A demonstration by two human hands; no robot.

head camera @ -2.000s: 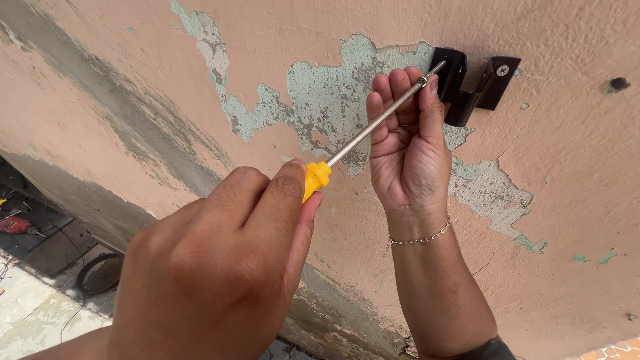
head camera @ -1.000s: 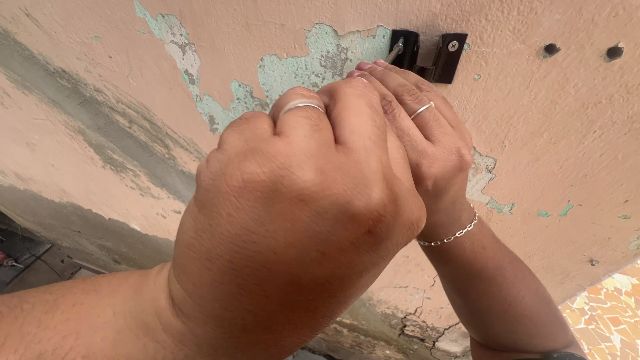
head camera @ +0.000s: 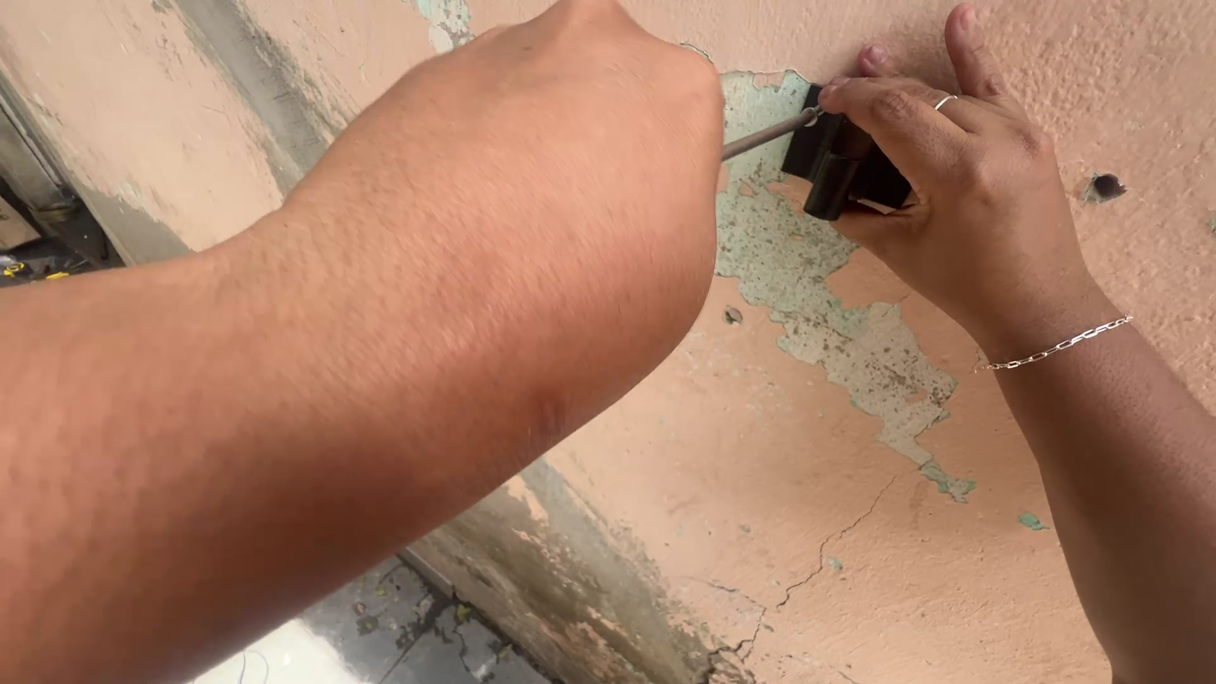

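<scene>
My left hand (head camera: pixel 579 161) is closed around a screwdriver whose handle it hides. The screwdriver's metal shaft (head camera: pixel 766 136) comes out to the right of the fist, and its tip meets a screw (head camera: pixel 810 116) at the left plate of a black metal hinge-like bracket (head camera: pixel 830 180). My right hand (head camera: pixel 959 161), with a ring and a chain bracelet, holds this bracket against the wall from the right. Its thumb is low beside the bracket's barrel, a finger lies over the top near the screw, and other fingers rest on the wall. The bracket's right part is mostly covered.
The salmon-painted wall (head camera: pixel 760 380) has peeling patches, a crack and stained lower plaster. A round hole (head camera: pixel 1105 187) is right of my right hand, and a smaller one (head camera: pixel 732 314) lies below the screwdriver. Dark items with yellow parts (head camera: pixel 43 261) sit at far left; paved floor (head camera: pixel 380 608) shows below.
My right hand, palm toward the view near the screw two seconds ago, has turned over and now holds the bracket from its right side. The screwdriver's yellow handle, visible then, is now hidden.
</scene>
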